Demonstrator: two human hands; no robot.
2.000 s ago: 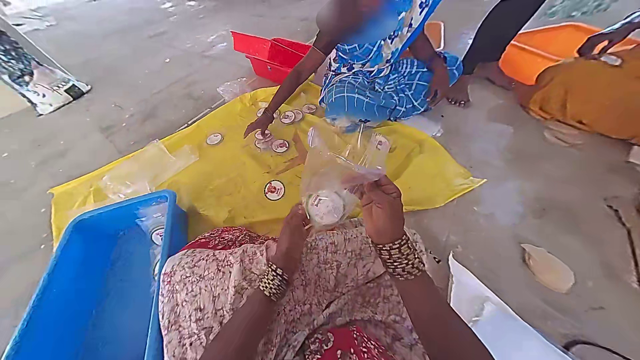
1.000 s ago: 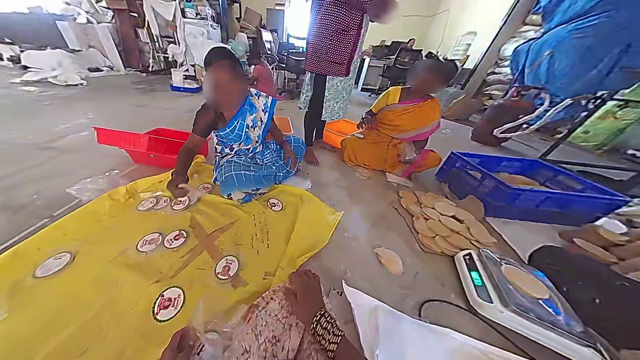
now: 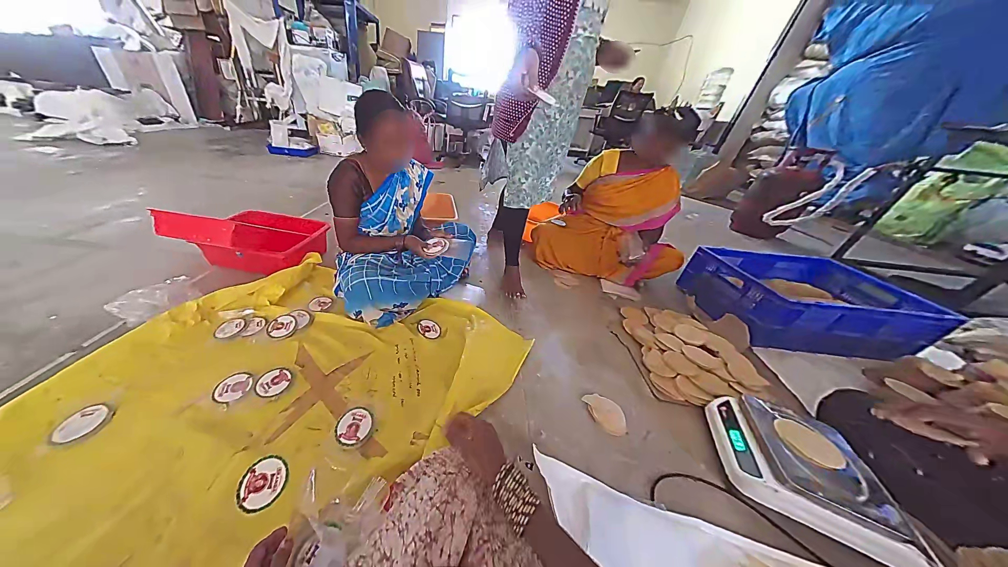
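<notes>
At the bottom edge, my left hand (image 3: 269, 549) is partly cut off, its fingers against a clear plastic bag (image 3: 327, 535) that has a round label inside. My right hand (image 3: 475, 445), with patterned bangles at the wrist, lies over my knee on the patterned cloth (image 3: 429, 512), away from the bag; its fingertips are hidden. In front of me spreads a yellow sheet (image 3: 173, 449) with a brown tape cross. Several round labels lie on it, the nearest round label (image 3: 262, 483) just left of the bag, another round label (image 3: 354, 426) nearer my right hand.
A person in blue (image 3: 394, 228) sits at the sheet's far edge by a red tub (image 3: 236, 240). A person in orange (image 3: 614, 213) sits beyond. At right are flat tan discs (image 3: 693, 354), a blue crate (image 3: 811, 307), a digital scale (image 3: 811, 465) with its cable, and another person's hand (image 3: 937, 409).
My right hand has left the bag, which both hands held up two seconds ago. The person in blue has lifted a hand from the sheet and holds a round labelled item. The view has swung up and right.
</notes>
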